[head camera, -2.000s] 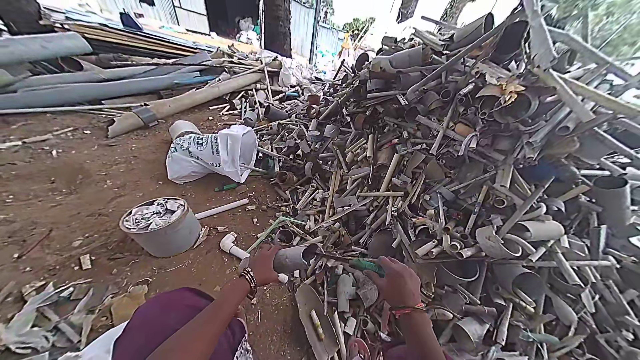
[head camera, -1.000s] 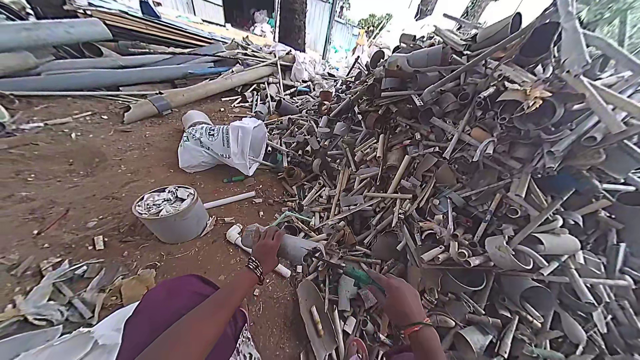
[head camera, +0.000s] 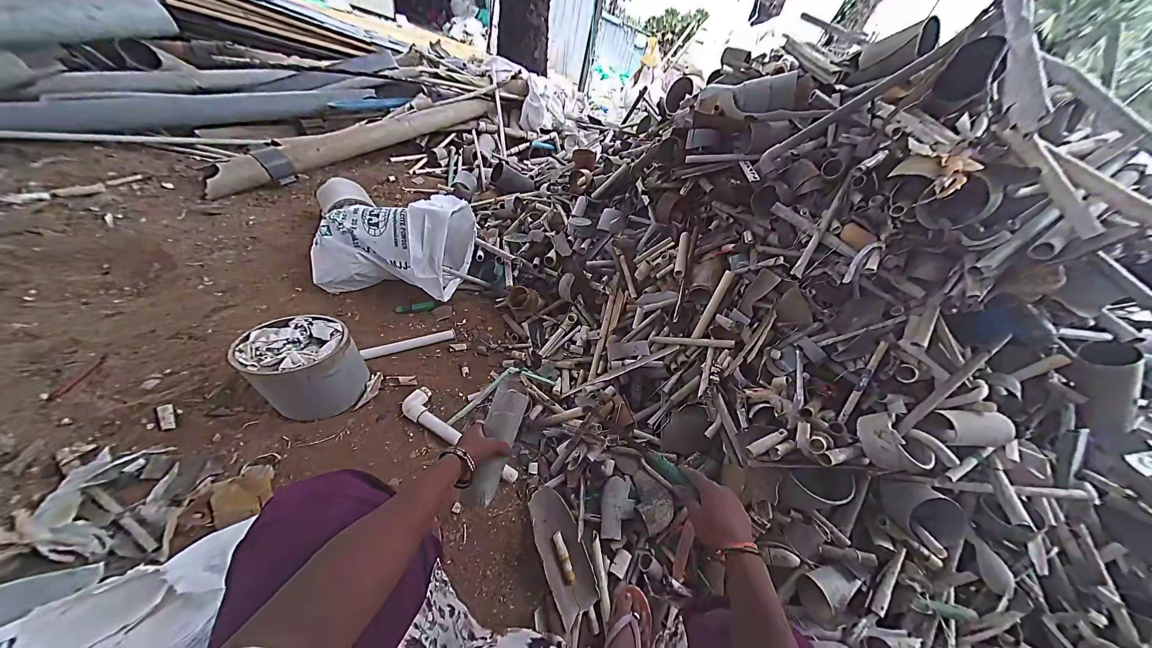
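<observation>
My left hand (head camera: 481, 454) grips a short grey plastic pipe piece (head camera: 504, 423), tilted over the ground at the pile's near left edge. To its right, my right hand (head camera: 715, 508) is closed around the green handle (head camera: 666, 470) of a tool whose far end blends into the scrap; its kind cannot be told. A white pipe with an elbow (head camera: 430, 417) lies on the soil just left of the held pipe. Beneath and between the hands are pipe offcuts, among them a curved grey pipe shell (head camera: 562, 549).
A large heap of pipe scrap (head camera: 810, 297) rises ahead and to the right. On the left stand a round tub of pale scraps (head camera: 306, 387) and a printed white sack (head camera: 387, 238). Long pipes (head camera: 180, 110) lie farther back. My sandalled foot (head camera: 629, 616) is near the heap's lower edge.
The grey pipe piece in my left hand has turned from roughly level to steeply upright, and its end is now apart from the tool. My right hand still holds the green handle.
</observation>
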